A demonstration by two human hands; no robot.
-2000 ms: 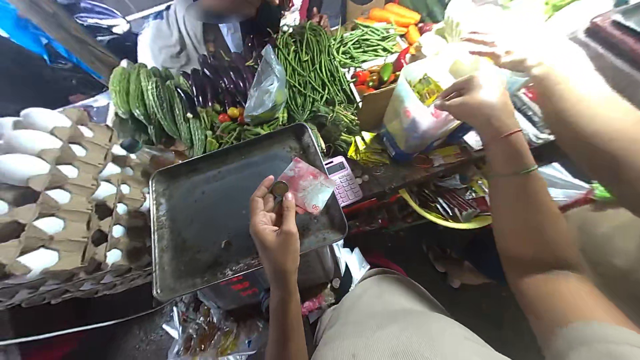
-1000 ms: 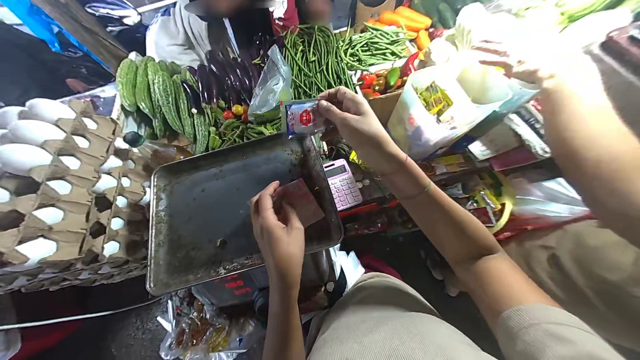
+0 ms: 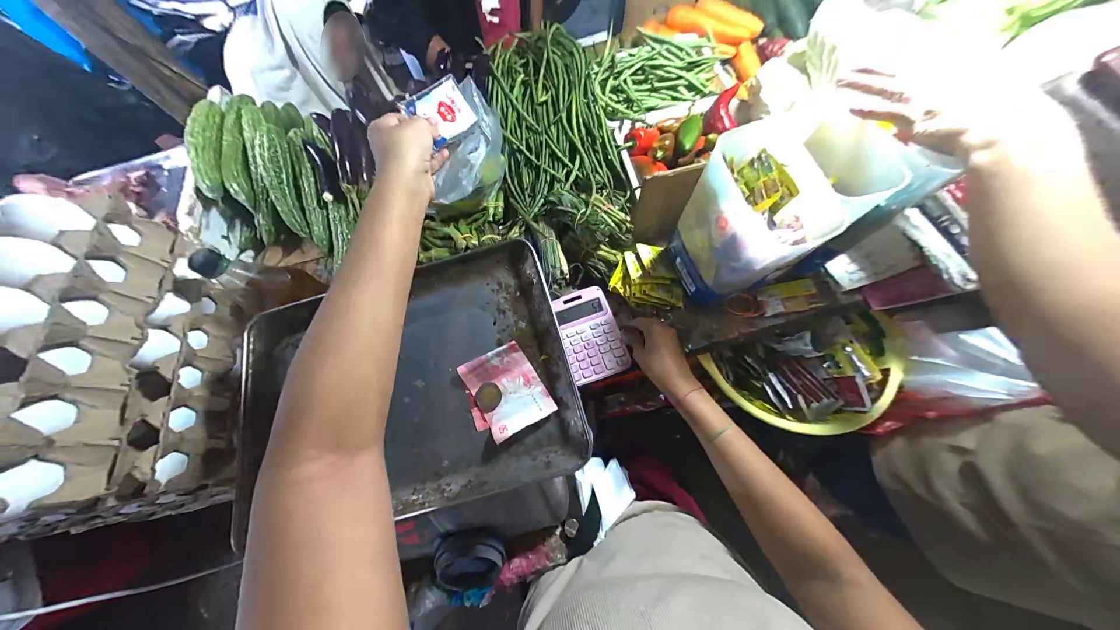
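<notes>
My left hand (image 3: 405, 150) reaches out over the vegetables, its fingers closed on a small printed packet (image 3: 444, 110) of white and blue. Beside it is a clear plastic bag (image 3: 477, 166). My right hand (image 3: 656, 350) is at the right edge of a pink calculator (image 3: 588, 337); whether its curled fingers grip anything cannot be told. Red-and-white banknotes (image 3: 521, 395) with a coin (image 3: 487, 397) on top lie in the dark metal tray (image 3: 437, 490), left of the calculator.
Egg trays (image 3: 87, 350) stand at the left. Bitter gourds (image 3: 262, 166), eggplants and long beans (image 3: 551, 122) lie behind the metal tray. A white plastic container (image 3: 744, 245) and a yellow-rimmed basket (image 3: 818, 427) are at the right. Another person's arm (image 3: 1032, 236) reaches in there.
The banknotes and coin, earlier in my left hand, now lie in the tray. The packet, in my right hand one second ago, is now in my left. My right hand has come down to the calculator.
</notes>
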